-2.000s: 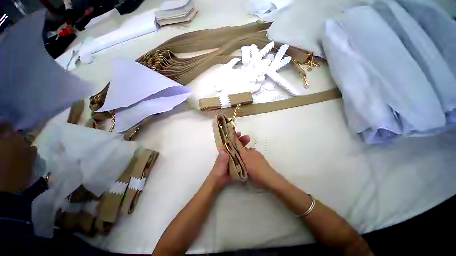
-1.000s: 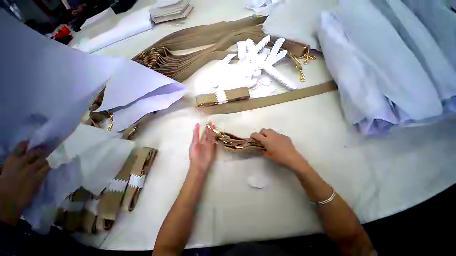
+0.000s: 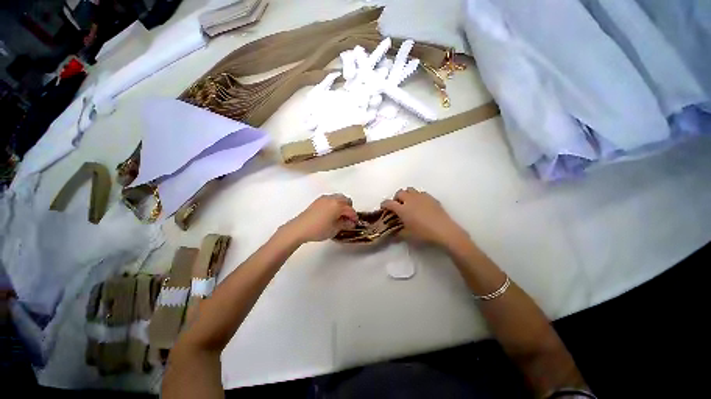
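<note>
A folded tan strap bundle (image 3: 369, 227) stands on its edge on the table, its layers facing up, with small gold parts among them. My left hand (image 3: 330, 218) grips its left end and my right hand (image 3: 415, 216) grips its right end. A white strip (image 3: 401, 265) lies by the bundle, its rounded end showing on the near side; the rest is hidden at the bundle. A banded strap bundle (image 3: 323, 144) lies beyond my hands, beside the loose heap of white paper strips (image 3: 366, 90).
A long strap (image 3: 421, 139) runs to the right. Fanned straps (image 3: 288, 58) lie at the far side. Pale sheets (image 3: 577, 86) are stacked right. A folded sheet (image 3: 191, 148) and several banded bundles (image 3: 178, 292) lie left. White cards (image 3: 234, 17) are stacked far left.
My left hand has closed on the bundle's left end. The bundle has turned from upright to lying across. The other person's hand and raised sheet at left are gone from there. The view has shifted.
</note>
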